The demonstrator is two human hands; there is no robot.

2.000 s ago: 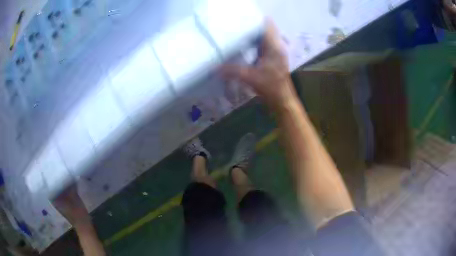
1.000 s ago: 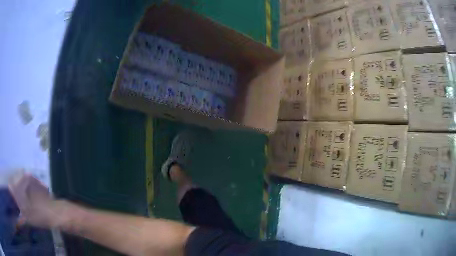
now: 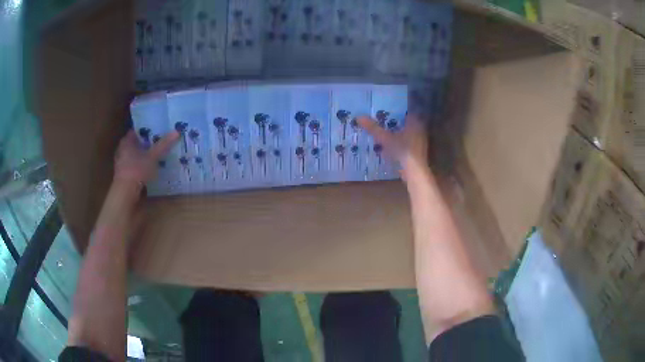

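Note:
A row of several light blue retail boxes [image 3: 272, 138], printed with dark round-headed items, is pressed between my two hands inside an open brown shipping carton [image 3: 283, 237]. My left hand [image 3: 141, 159] grips the row's left end, thumb over the top face. My right hand [image 3: 396, 145] grips its right end, thumb also on top. Another row of blue boxes [image 3: 290, 39] lies in the carton beyond, in shadow. The underside of the held row is hidden.
Printed brown cartons [image 3: 605, 191] stand at the right. A pale sheet or surface [image 3: 548, 304] shows at the lower right. Dark curved bars or cables [image 3: 28, 272] are at the left. My legs are at the carton's near side, on green floor with a yellow line [image 3: 306, 325].
The view has moved from the table and the carton at a distance to right over the carton. Both hands now show inside it, holding a row of boxes.

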